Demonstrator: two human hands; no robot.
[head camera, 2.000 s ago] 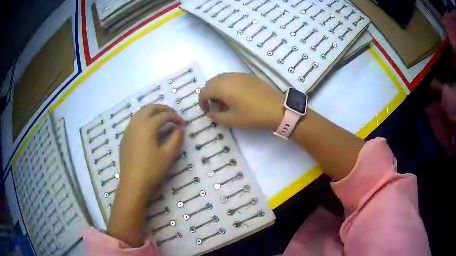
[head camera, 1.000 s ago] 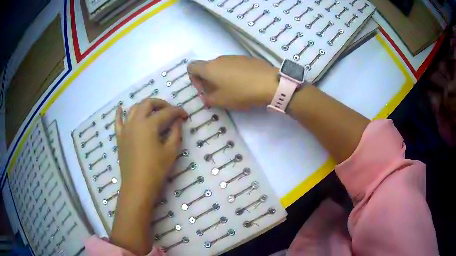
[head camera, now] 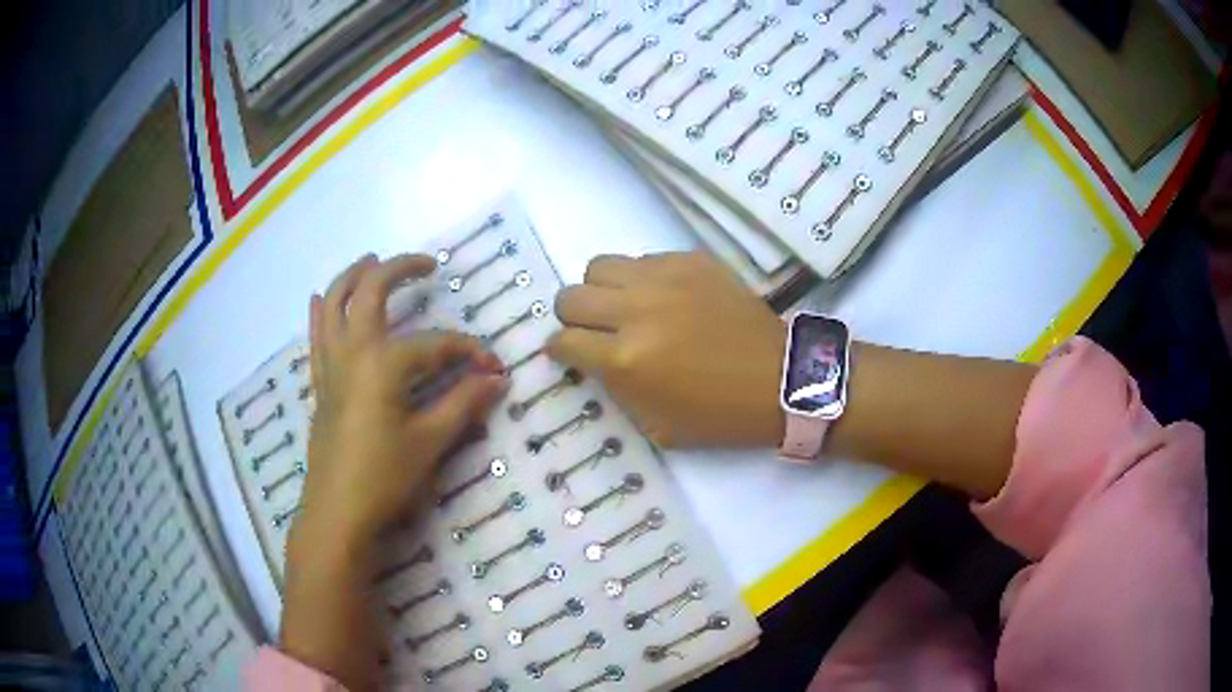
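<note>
An off-white foam board (head camera: 541, 460) lies flat before me, with rows of wired components in columns. Each component (head camera: 527, 585) has two round metal ends joined by thin leads. My left hand (head camera: 385, 392) is over the middle of the board, its thumb and index fingertips pinched at one end of a component in the right column. My right hand (head camera: 662, 345) is at the board's right edge, fingers curled, fingertips near the other end of that component. The fingers hide most of this component.
More filled foam boards are stacked at the far side (head camera: 757, 95), at the left (head camera: 149, 527) and at the upper left (head camera: 291, 47). Brown cardboard (head camera: 122, 257) lies at the left and more (head camera: 1128, 88) at the far right. Yellow, red and blue tape lines cross the tabletop.
My right hand has moved down along the board's right edge and turned, so the watch face shows more. My left hand's other fingers have lifted and spread. The view has shifted slightly.
</note>
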